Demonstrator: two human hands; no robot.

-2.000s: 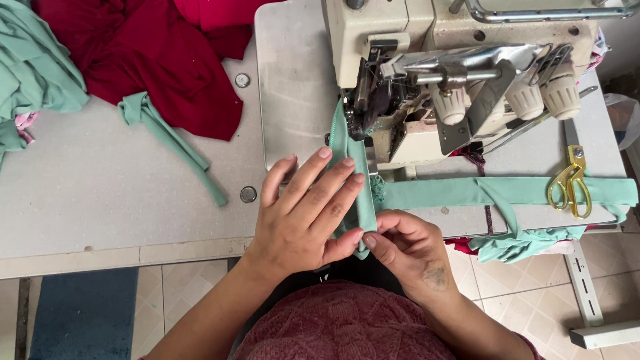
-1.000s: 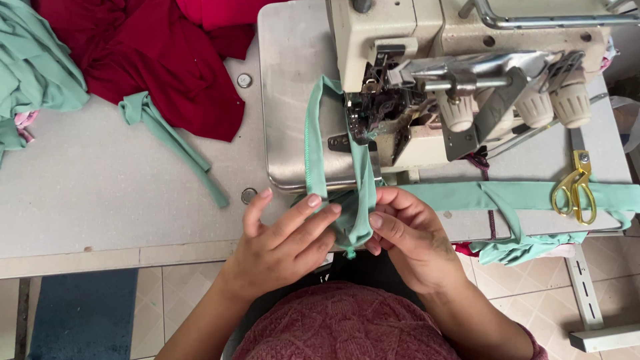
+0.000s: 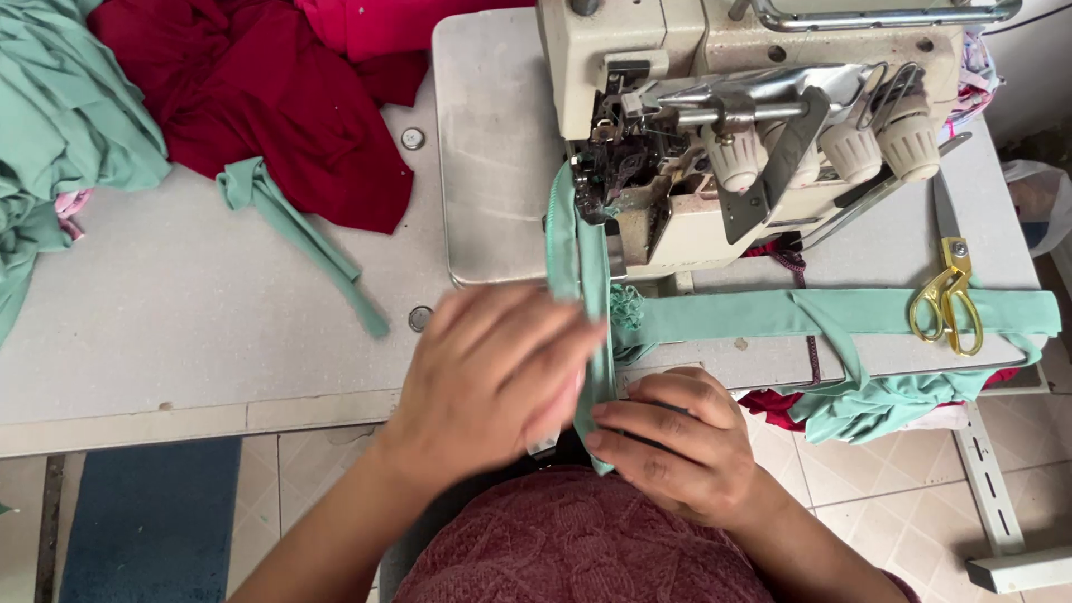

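A mint-green fabric strip (image 3: 593, 276) runs from the needle area of the overlock sewing machine (image 3: 670, 151) down past the table's front edge. My right hand (image 3: 678, 440) grips its lower end between thumb and fingers. My left hand (image 3: 502, 368), blurred, is at the strip's left side with its fingers bent; whether it pinches the fabric cannot be told. A second length of the strip, with a stitched edge, lies just left of the first and goes up under the machine head. Tangled green thread trimmings (image 3: 626, 308) sit right beside the strip.
Gold-handled scissors (image 3: 950, 293) lie at the right on a wide mint-green band (image 3: 745, 315). Dark red fabric (image 3: 276, 109) and a mint-green fabric heap (image 3: 67, 109) cover the table's upper left. A folded green scrap (image 3: 310, 239) lies near them. More fabric (image 3: 896, 406) hangs below the table's right edge.
The open loop of strip seen a second ago has narrowed, its two lengths now close together. My left hand has moved up and right against the strip.
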